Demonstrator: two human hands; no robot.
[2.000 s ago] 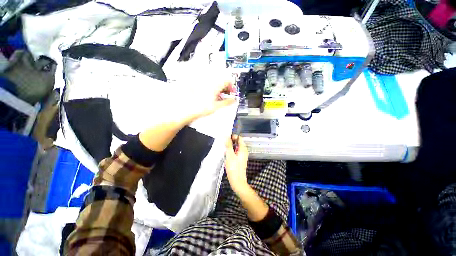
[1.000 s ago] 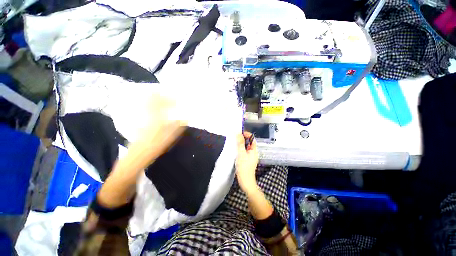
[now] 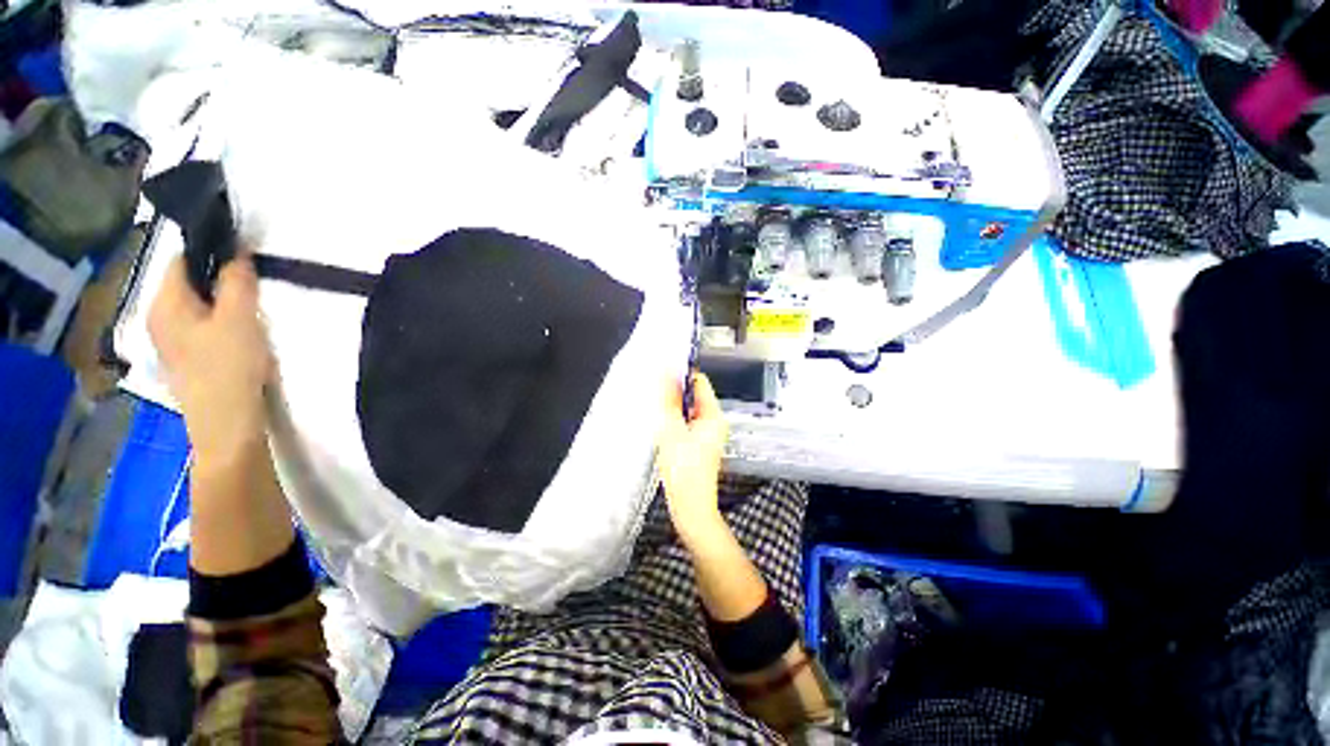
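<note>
A large white garment panel (image 3: 423, 161) with a big black fabric piece (image 3: 489, 379) covers the table left of the overlock machine (image 3: 890, 146). My left hand (image 3: 216, 343), slightly blurred, grips the panel's left part at a black strip (image 3: 314, 274). My right hand (image 3: 691, 445) is at the panel's right edge, just below the presser foot area (image 3: 715, 277). Its fingers are closed around a small dark tool, perhaps thread snips (image 3: 690, 394). The panel's right edge lies along the needle area; whether it is under the foot is hidden.
A blue bin (image 3: 955, 576) with dark scraps is below the table at right. Checked fabric (image 3: 1130, 175) is piled at upper right, dark garments (image 3: 1254, 379) at far right. White and black panels (image 3: 51, 656) lie at lower left. Checked cloth (image 3: 584, 663) covers my lap.
My left hand has moved from near the needle to the far left and now holds the panel there. The big black piece has shifted up and left. My right hand stays near the panel's right edge.
</note>
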